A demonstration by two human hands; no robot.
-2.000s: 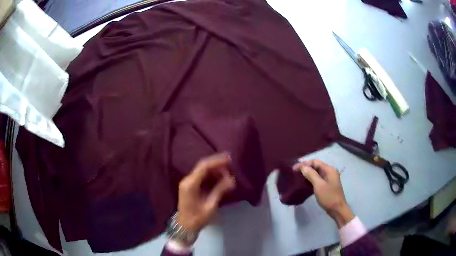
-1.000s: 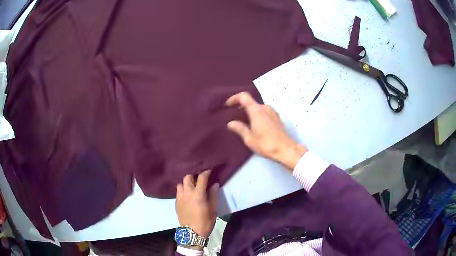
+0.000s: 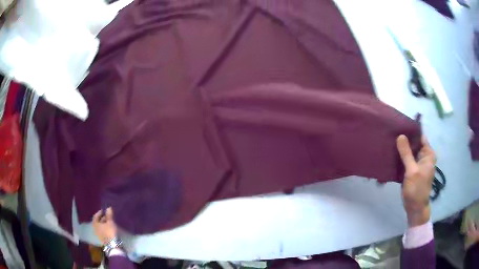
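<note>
The large maroon cloth (image 3: 168, 115) lies spread over the table with folds and a bluish round patch at its lower left. My right hand (image 3: 417, 173) grips the cloth's right end between thumb and fingers, and this part is pulled out to the right. My left hand (image 3: 105, 225) is small in view at the lower left and pinches the cloth's near edge. The black handles of the shears (image 3: 438, 184) show behind my right hand; the blades are hidden by the cloth and hand.
Second scissors (image 3: 417, 79) and a cream bar (image 3: 435, 86) with a green end lie at the right. Maroon pieces (image 3: 474, 121) lie at the right edge. White cloth or paper (image 3: 47, 52) covers the upper left. A red bag (image 3: 10, 152) is beyond the table's left edge.
My right hand has moved far right and taken hold of the cloth, drawing it over the shears' blades. My left hand has moved left to the cloth's near edge. The view has shifted.
</note>
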